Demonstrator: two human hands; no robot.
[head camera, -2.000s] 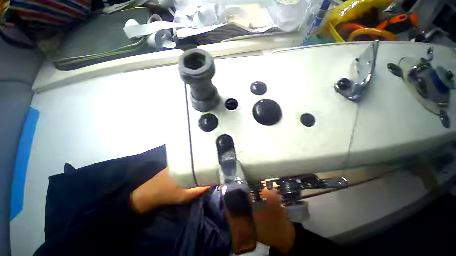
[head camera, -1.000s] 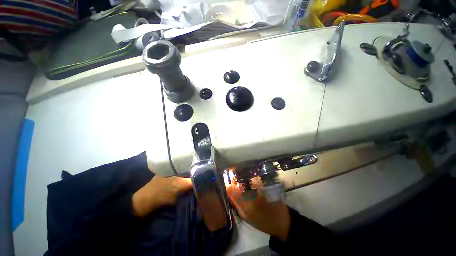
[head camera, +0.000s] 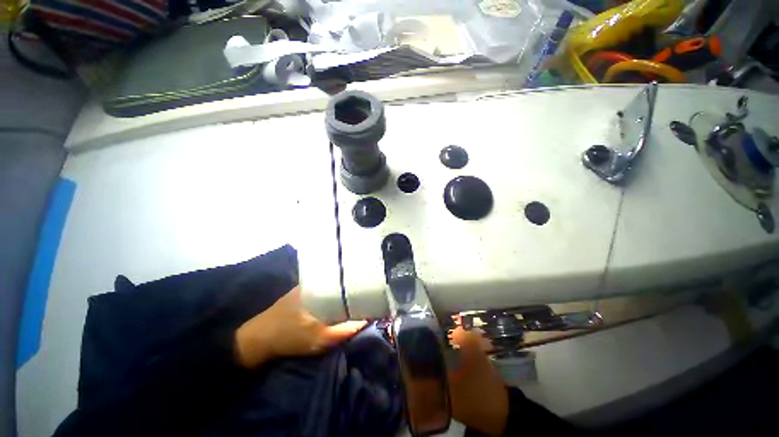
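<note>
The dark navy garment (head camera: pixel 188 299) lies heaped left of and below the needle area. My left hand (head camera: pixel 282 331) rests on it, pinching its cloth, with a finger pointing right to the edge of the machine head. My right hand (head camera: pixel 480 388) is right of the shiny take-up lever guard (head camera: pixel 423 367), close under the machine head; the guard and tension parts cover its fingertips, so its grip cannot be told. The white sewing machine head (head camera: pixel 530 256) hides the needle and presser foot.
A grey ribbed post (head camera: pixel 360 141) and a bent metal bracket (head camera: pixel 628 141) stand on the head. Behind are a dark green case (head camera: pixel 188 68), white strips (head camera: pixel 342 38), a clear tray and a yellow basket (head camera: pixel 628 26). Blue tape (head camera: pixel 47 265) marks the left side.
The camera view has shifted, so the machine sits further right and lower than one second ago. The guard now covers more of my right hand. My left hand stays on the cloth near the head.
</note>
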